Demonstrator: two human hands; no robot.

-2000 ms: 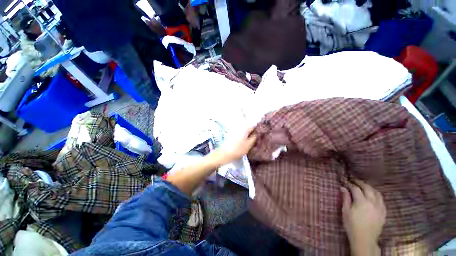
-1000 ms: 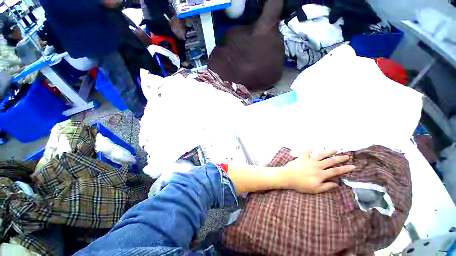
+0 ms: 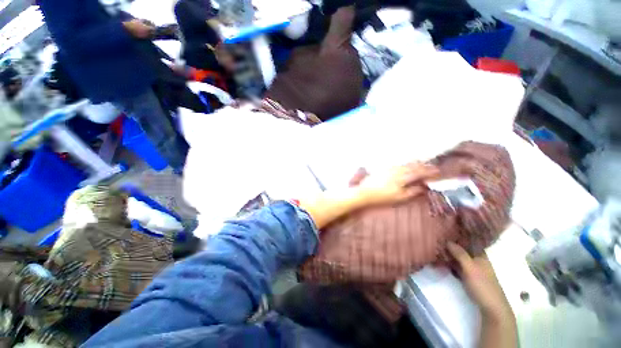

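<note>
The frame is blurred. A red-brown checked garment (image 3: 388,241) lies bunched over the front edge of the white table, partly overhanging my lap. It has an opening with a ragged white edge (image 3: 463,194). My left hand (image 3: 402,183) lies across the garment's upper part, its fingers extended beside this opening; whether they pinch fabric is unclear. My right hand (image 3: 473,268) is at the garment's lower right edge, with the thumb on top and the other fingers hidden under the cloth. White padded pieces (image 3: 238,156) lie behind and to the left.
A sewing machine head (image 3: 579,251) stands at the right on the white table (image 3: 545,299). Tan plaid garments (image 3: 116,262) are heaped at lower left. Blue bins (image 3: 37,190) stand on the floor. A person in dark clothes (image 3: 102,61) stands at upper left. A red object (image 3: 498,66) is behind.
The garment has been drawn together and turned, baring table at the lower right. My right hand has come back into view at its edge. My left hand has shifted up and left; the view has moved.
</note>
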